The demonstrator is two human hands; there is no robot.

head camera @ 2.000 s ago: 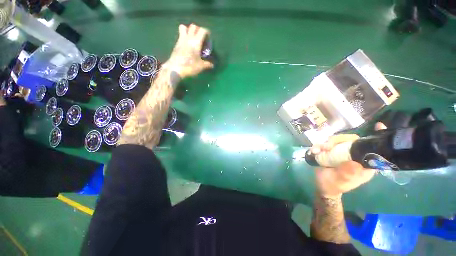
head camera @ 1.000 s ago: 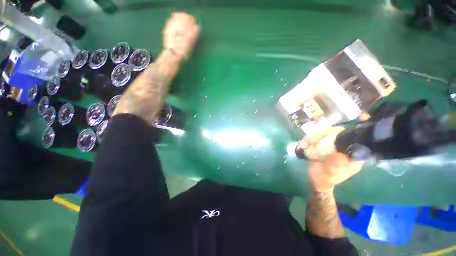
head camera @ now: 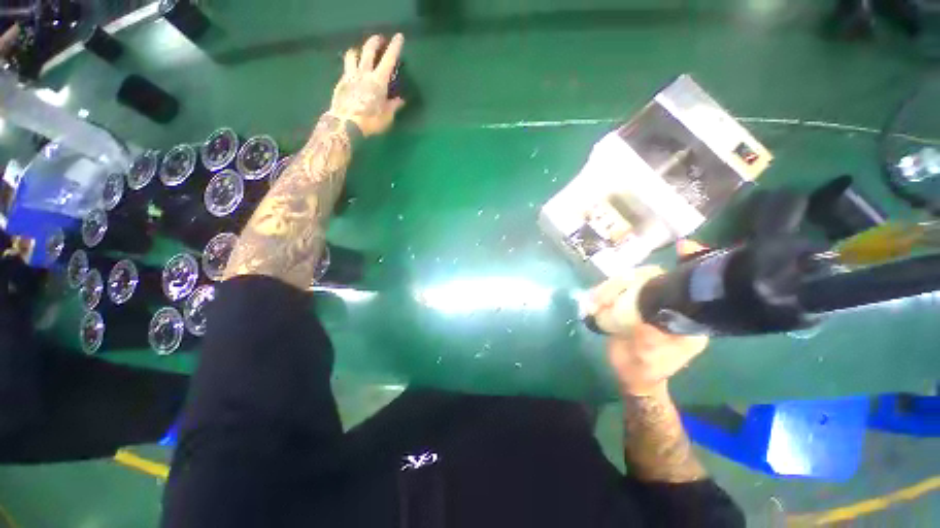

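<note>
My left hand (head camera: pixel 368 95) is at the far side of the green bench with its fingers spread. A small dark thing (head camera: pixel 397 85) shows between its fingers and thumb; whether the hand grips it cannot be told. My right hand (head camera: pixel 655 351) is closed around the pale grip of the black electric screwdriver (head camera: pixel 722 291), which lies roughly level, nose to the left; the bit is unclear. The white-grey screw feeder (head camera: pixel 655 175) stands just beyond it. Several black units with clear-rimmed round faces (head camera: pixel 179 276) stand at left, partly hidden by my left forearm.
A blue bin (head camera: pixel 809 438) is below the bench edge at right. At left are another person's dark sleeve (head camera: pixel 93 402) and a blue object with clear plastic (head camera: pixel 46 206). Loose black cylinders (head camera: pixel 147 98) lie at far left. A yellow part (head camera: pixel 881 243) hangs near the tool's rear.
My left hand was closed one second ago and now has its fingers spread. The screwdriver and right hand have shifted left in view, as has the feeder.
</note>
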